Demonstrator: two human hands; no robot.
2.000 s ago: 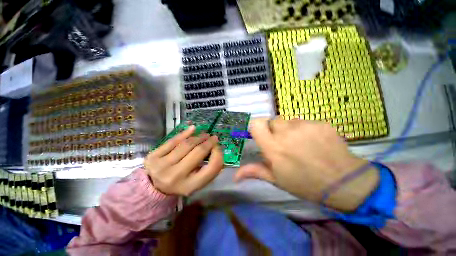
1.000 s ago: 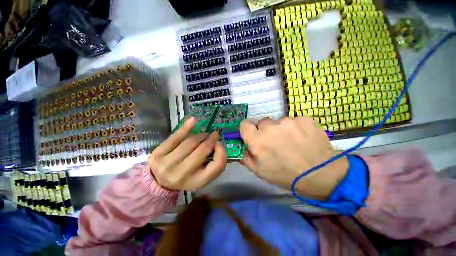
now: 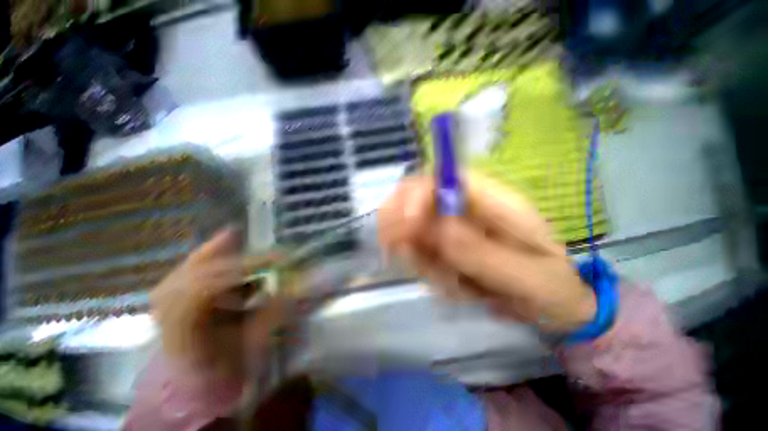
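The frame is heavily blurred. My right hand (image 3: 488, 244) is raised in front of the box of yellow components (image 3: 547, 160) and holds the purple tool (image 3: 445, 160), which points upward. A blue strap is on my right wrist. My left hand (image 3: 210, 311) is at the lower left, in front of the coil trays. A blurred thin board edge (image 3: 324, 240) runs from my left fingers toward the right, as if the board is held nearly edge-on. The clear tray of black components (image 3: 312, 160) lies behind it, with pale emptied rows at its lower right.
Stacked trays of ring coils (image 3: 109, 227) stand at the left. Populated boards (image 3: 472, 46) lie beyond the yellow box, and a black bin (image 3: 295, 42) is at the top. A small clear bag (image 3: 605, 105) lies right of the yellow box. A metal rail crosses the bench front.
My hands have moved apart. The left hand went left and down with the board, now tilted edge-on. The purple tool has swung from lying flat to upright in my right hand. The camera view has shifted.
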